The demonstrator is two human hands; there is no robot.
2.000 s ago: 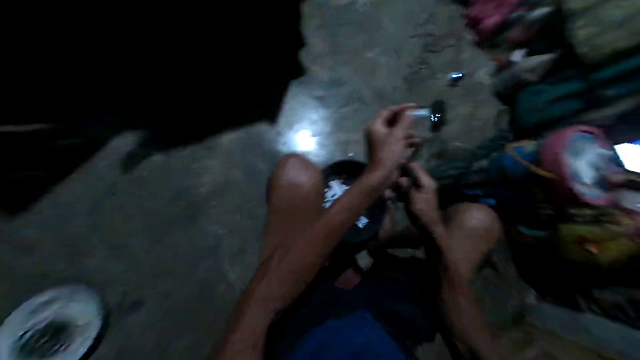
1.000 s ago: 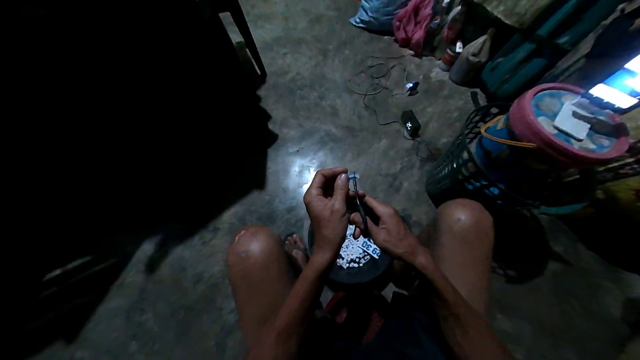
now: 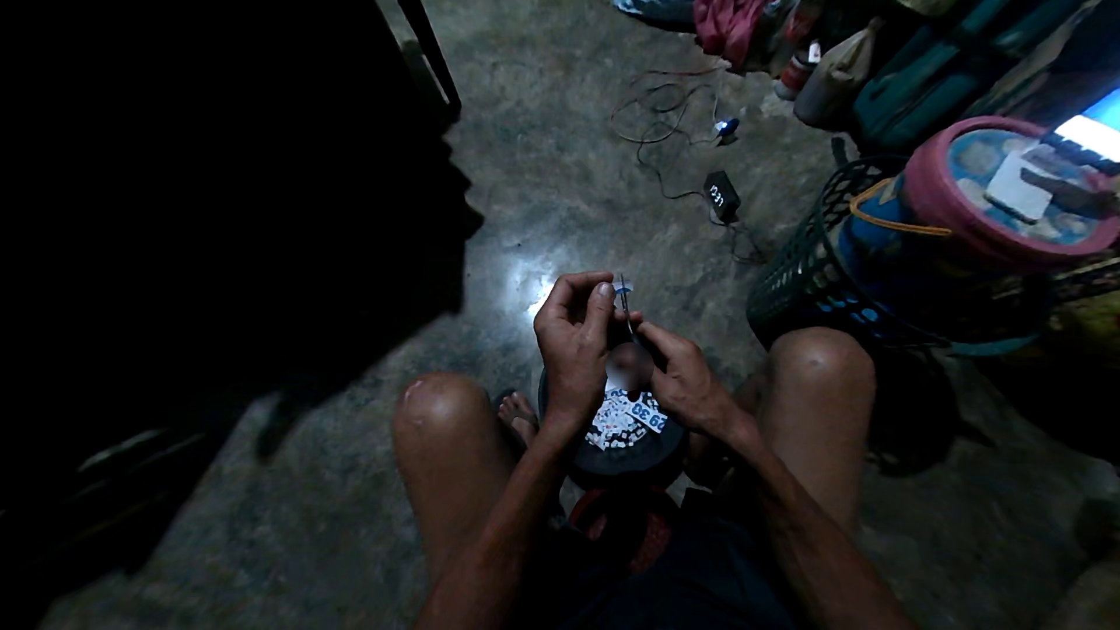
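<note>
My left hand (image 3: 577, 337) pinches a small pale slip with blue print (image 3: 623, 285) between thumb and fingers. My right hand (image 3: 687, 376) holds a pair of scissors (image 3: 625, 306), whose thin blades point up along the slip; the handles are mostly hidden by the fingers. Below both hands, a dark round container (image 3: 626, 464) between my legs holds many small white cut pieces (image 3: 617, 424). On these pieces lies a larger white strip with blue numbers (image 3: 648, 415).
A dark plastic basket (image 3: 801, 262) stands at the right, with a pink-rimmed lidded bucket (image 3: 932, 188) in it. Ahead on the concrete floor lie a black adapter (image 3: 722, 197) and loose cables (image 3: 665, 131). Bags and a red-labelled container (image 3: 794, 74) stand beyond. A black shape fills the left.
The view has shifted since two seconds ago. My hands, apart from each other's tips then, are now close together above the dark container.
</note>
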